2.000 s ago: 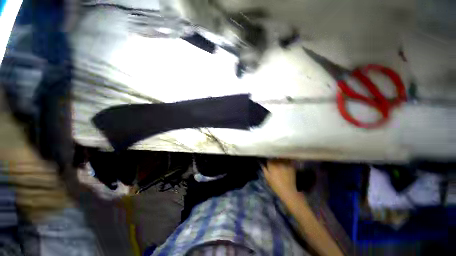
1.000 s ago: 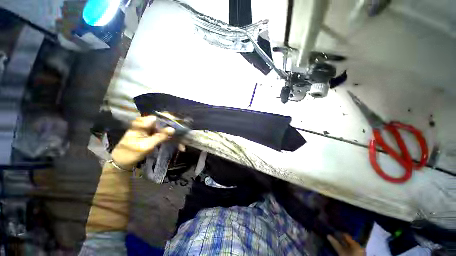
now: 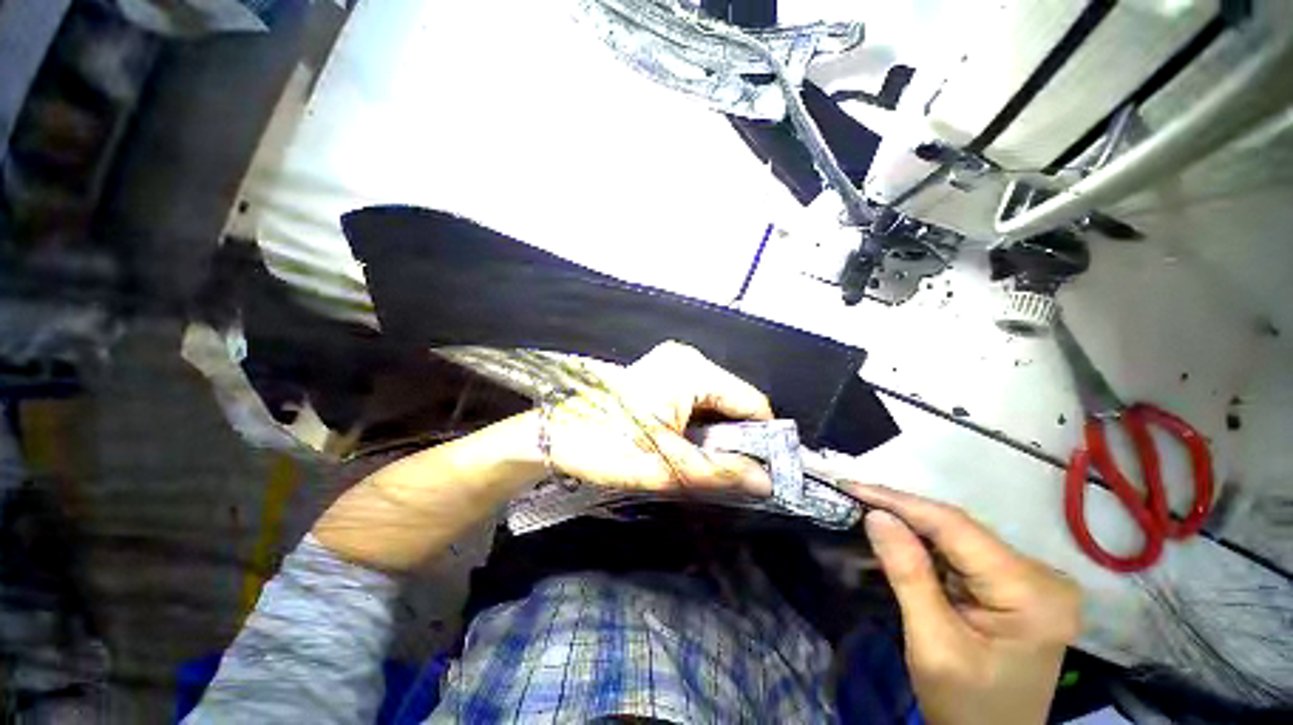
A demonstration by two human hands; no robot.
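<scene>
My left hand [image 3: 638,425] is closed around a grey-silver template [image 3: 784,460] at the table's front edge. My right hand [image 3: 964,581] pinches the right end of the template, or a thin dark piece at it; I cannot tell which. A long black fabric piece [image 3: 567,290] with a pointed right end lies flat on the white table [image 3: 468,113], just beyond my hands. The presser foot and needle area [image 3: 886,255] is beyond it to the right.
Red-handled scissors [image 3: 1139,482] lie right of the needle. Another silver slotted template [image 3: 681,50] lies at the back, near black fabric [image 3: 837,135]. The off-white machine head [image 3: 1021,71] is at upper right. My lap in a checked shirt [image 3: 638,644] is below the table edge.
My left hand has moved right from the black piece's left end, with a silver template now in it. My right hand has come up from low beside the lap to meet it.
</scene>
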